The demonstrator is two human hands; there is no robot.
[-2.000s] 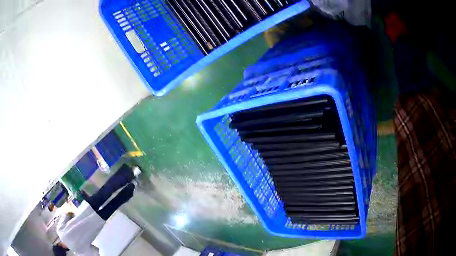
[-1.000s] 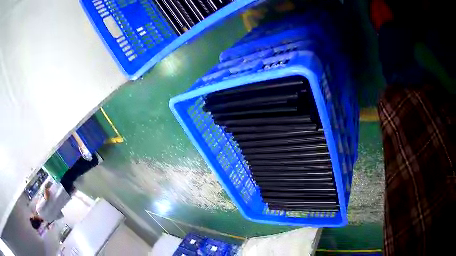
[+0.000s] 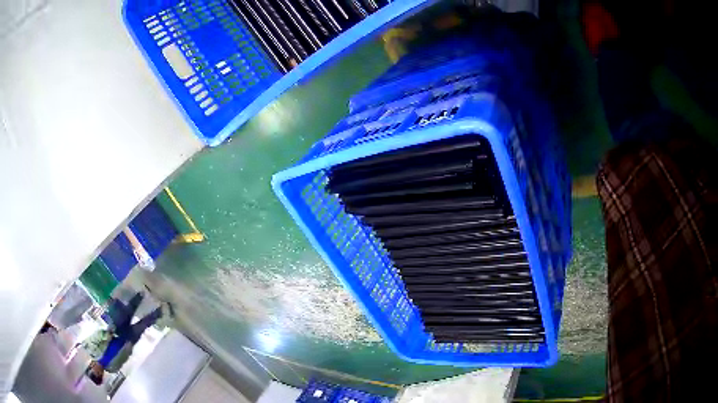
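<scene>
A blue crate [image 3: 551, 236] on top of a stack stands in the middle right, seen tilted. Slim black parts [image 3: 449, 244] lie in it in parallel rows. A second blue crate [image 3: 181, 94] at the top left, cut off by the frame's edge, sits by the white worktable and holds more glossy black parts [image 3: 303, 27]. No hand can be made out; the upper right is very dark. Brown checked cloth [image 3: 661, 260] shows at the right edge.
The white worktable [image 3: 71, 134] fills the left side. Below it are a green floor with yellow lines, a person [image 3: 118, 338] at the lower left, a pale box-like unit [image 3: 169, 366] and more blue crates [image 3: 338, 393]. A red patch [image 3: 600, 27] shows top right.
The view has shifted, so the crates sit further left than two seconds ago. The person at the lower left has changed position. The black parts look unchanged.
</scene>
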